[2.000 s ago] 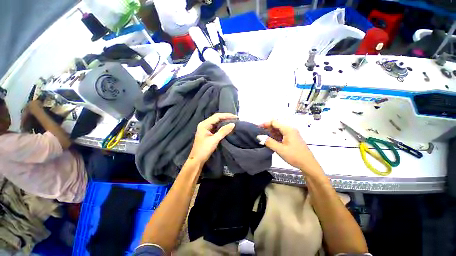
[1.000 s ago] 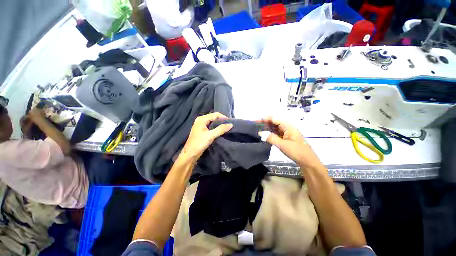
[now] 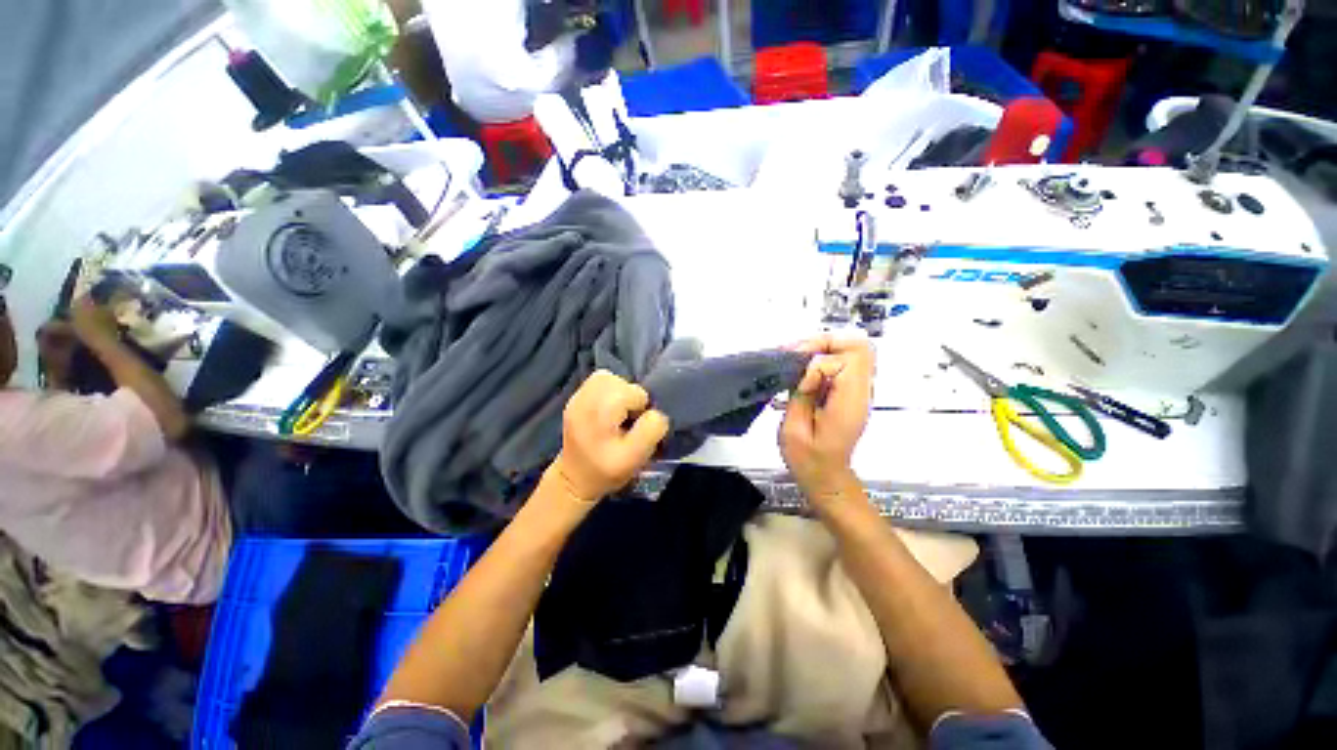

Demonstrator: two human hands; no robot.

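A dark grey garment piece (image 3: 535, 344) lies heaped on the white machine table, left of centre. My left hand (image 3: 609, 437) grips one part of its edge at the table's front. My right hand (image 3: 827, 418) pinches the other end of that part, so a narrow folded strip of grey cloth stretches between my hands. Black fabric pieces (image 3: 623, 586) lie on beige cloth (image 3: 799, 615) in my lap, with a small white label (image 3: 697, 686) below them.
A white sewing machine (image 3: 1056, 279) stands at the right, with yellow and green scissors (image 3: 1038, 428) and dark snips (image 3: 1122, 412) before it. A blue crate (image 3: 217, 645) holding black cloth is low left. A person in pink (image 3: 118, 476) works at the far left.
My hands have closed more tightly on the grey cloth, which is now drawn into a narrow strip. My left hand has become a fist. The camera view has shifted slightly.
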